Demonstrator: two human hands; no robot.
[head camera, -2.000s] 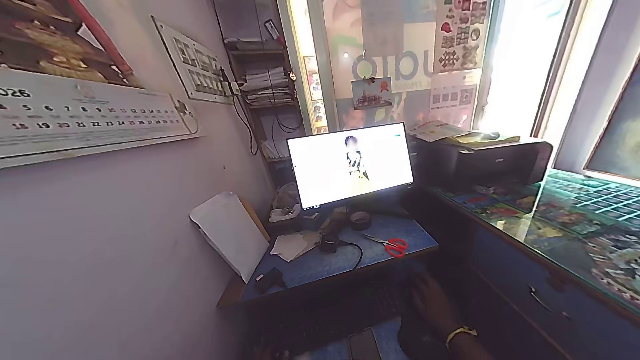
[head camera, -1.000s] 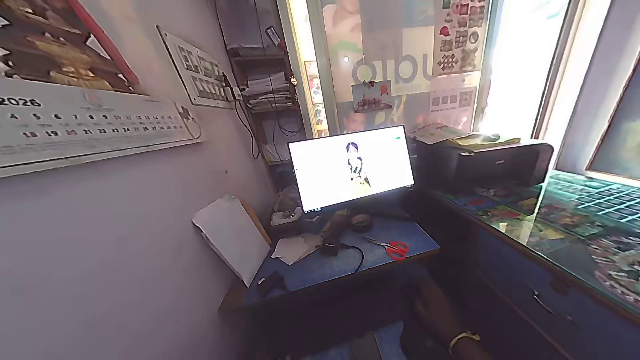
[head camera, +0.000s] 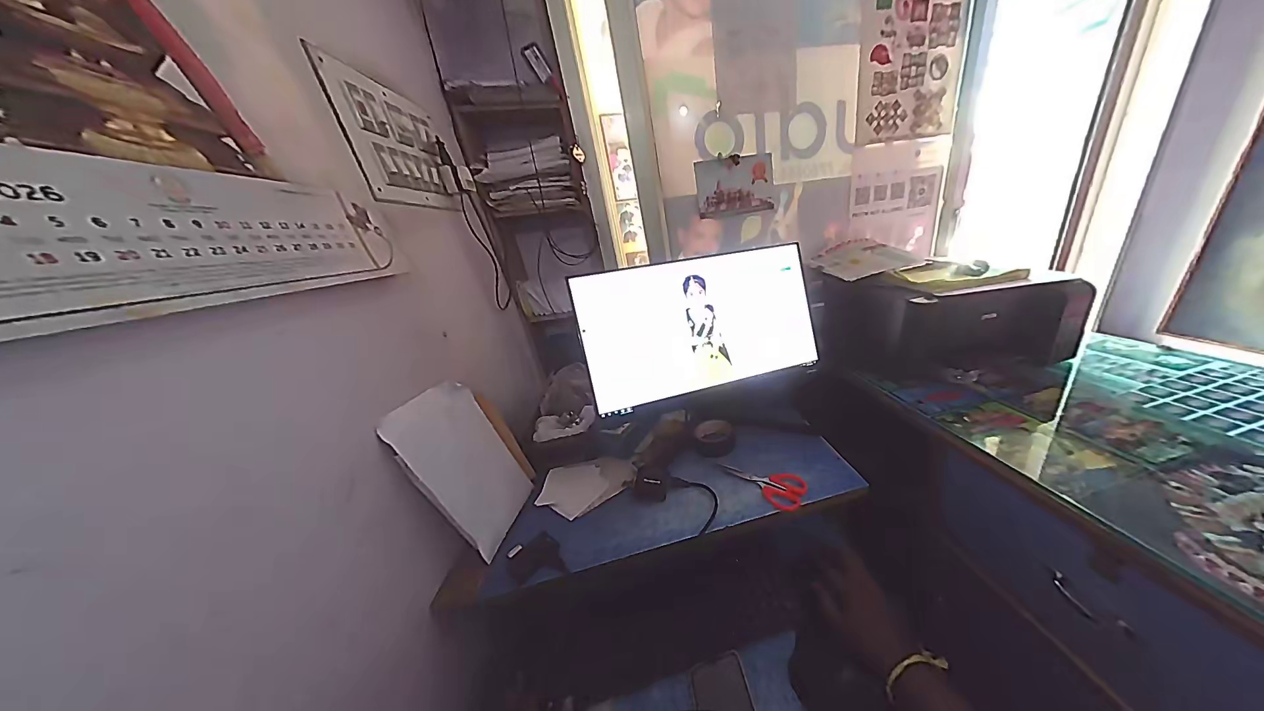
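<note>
My right hand (head camera: 854, 597), with a yellow bangle at the wrist, reaches into the dark space below the desk top, at the right of a dim keyboard tray. Its fingers are in shadow, and whether they rest on a mouse cannot be told. My left hand is not in view. Above the hand, red-handled scissors (head camera: 780, 489) lie on the blue desk top (head camera: 632, 543), beside a roll of dark tape (head camera: 714, 436) and a black cable. A lit monitor (head camera: 696, 331) behind them shows a picture of a figure. A dark flat phone-like object (head camera: 722, 683) lies low in front.
White papers (head camera: 583, 486) and a small black object (head camera: 535, 558) lie on the desk's left part. A white board or packet (head camera: 459, 469) leans on the wall. A black printer (head camera: 973, 321) stands on the glass-topped counter (head camera: 1057, 425) at right. Shelves (head camera: 523, 212) hold paper stacks.
</note>
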